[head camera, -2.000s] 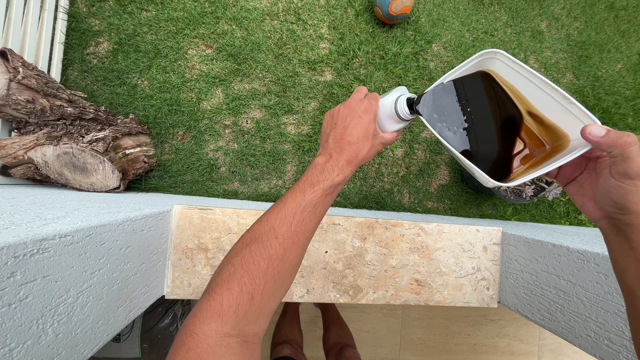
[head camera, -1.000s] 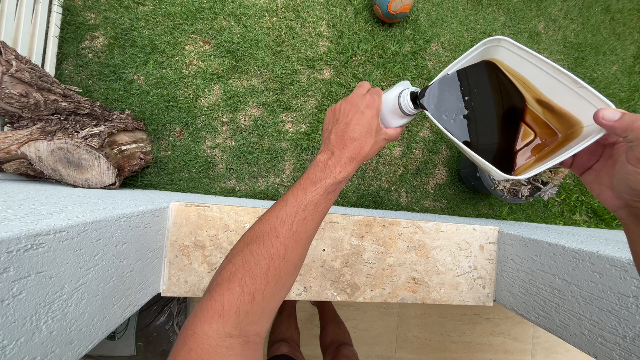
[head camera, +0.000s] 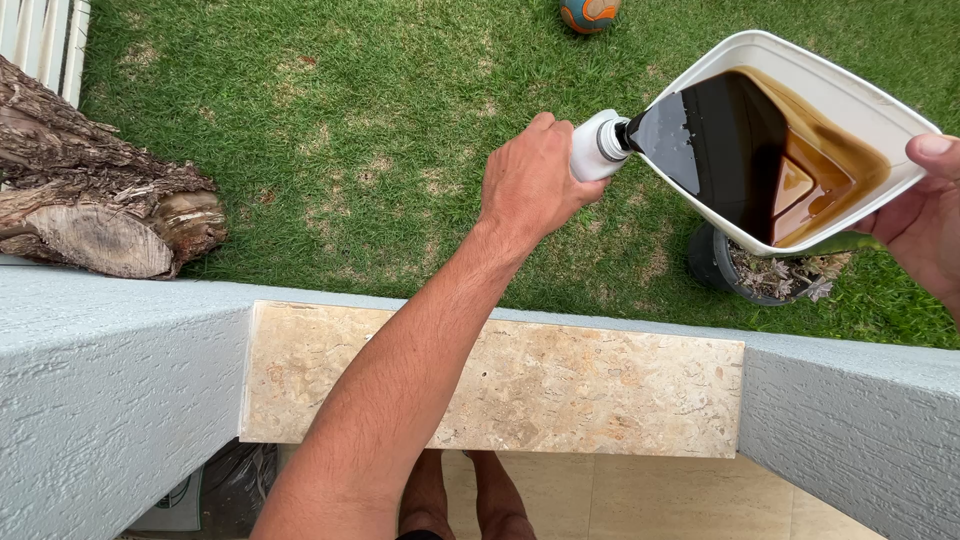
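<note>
My left hand (head camera: 534, 176) grips a white plastic bottle (head camera: 592, 148) whose open threaded neck faces right. At the right edge, my right hand (head camera: 926, 202) holds a white plastic tub (head camera: 840, 75) by its far corner, thumb over the rim. The tub is tilted, and dark brown liquid (head camera: 720, 142) gathers toward its left corner. From that corner the liquid runs into the bottle's mouth. An amber film of it coats the tub's bottom on the right. The bottle's lower part is hidden by my left hand.
A travertine ledge (head camera: 600, 382) spans textured grey walls (head camera: 112, 397) below my arm. Beyond lies grass (head camera: 360, 150) with a ball (head camera: 590, 13), a dark pot (head camera: 712, 262) of succulents under the tub, and a cut tree trunk (head camera: 101, 236) at left. A plastic bag (head camera: 240, 480) lies lower left.
The dark liquid has drawn back from the tub's right side, baring more of the amber-coated bottom. Both hands keep their grips, and the tub's right end sits slightly higher in view than two seconds ago.
</note>
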